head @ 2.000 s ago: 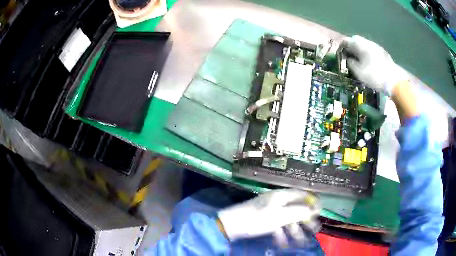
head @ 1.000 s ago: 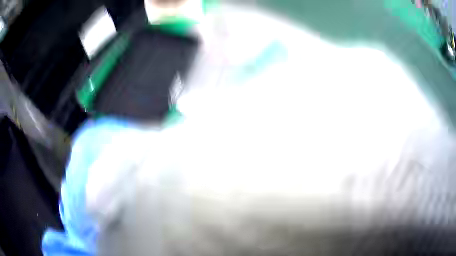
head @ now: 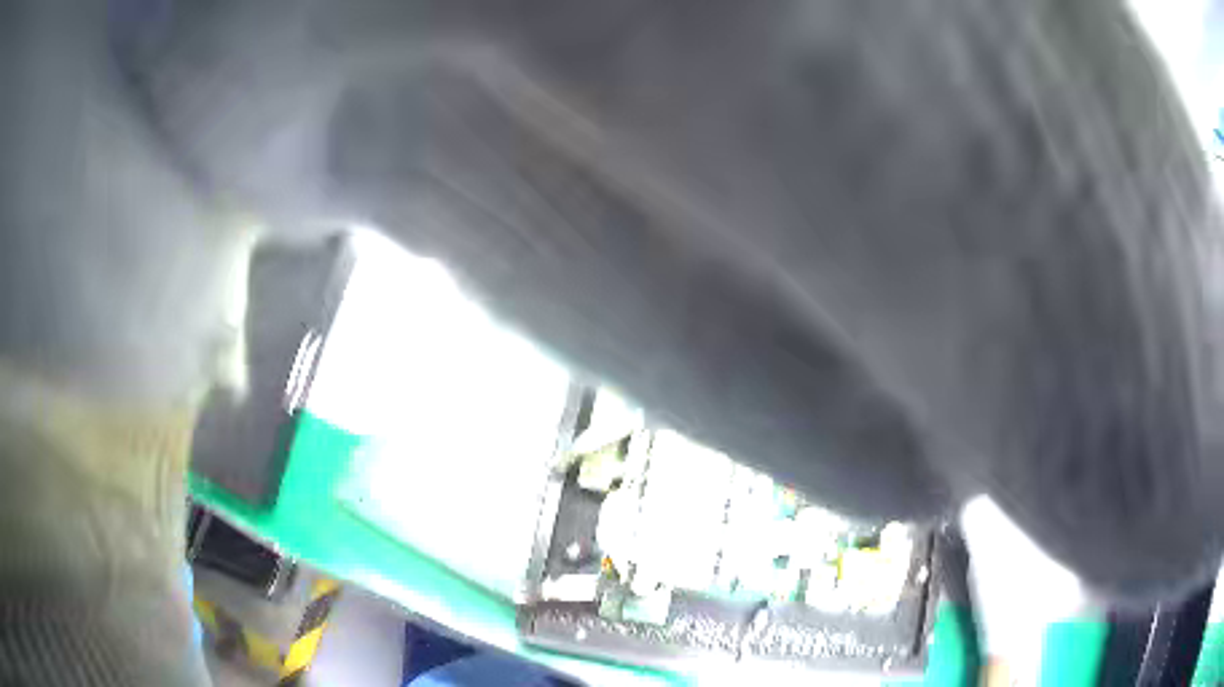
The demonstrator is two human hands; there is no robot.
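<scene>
A gloved hand, grey and blurred, is very close to the camera and covers the top and right. With its knit cuff at the lower left, it looks like my left hand (head: 671,228); whether it holds anything cannot be told. My right hand cannot be made out. Below the fingers, the black solder carrier (head: 832,642) lies on the bench with the circuit board (head: 792,544) in it. The board is washed out by glare, its upper part hidden. A pale clip (head: 571,588) shows at the carrier's lower left.
The shallow black tray (head: 248,436) is left of the carrier, partly covered by the glove. The green bench edge (head: 389,570) runs below them. A black tote edge (head: 239,550) and yellow-black floor marking (head: 309,631) show at the lower left.
Two seconds ago both hands were at the carrier. A glove then came up close to the camera and now covers much of the view. The right hand no longer shows separately.
</scene>
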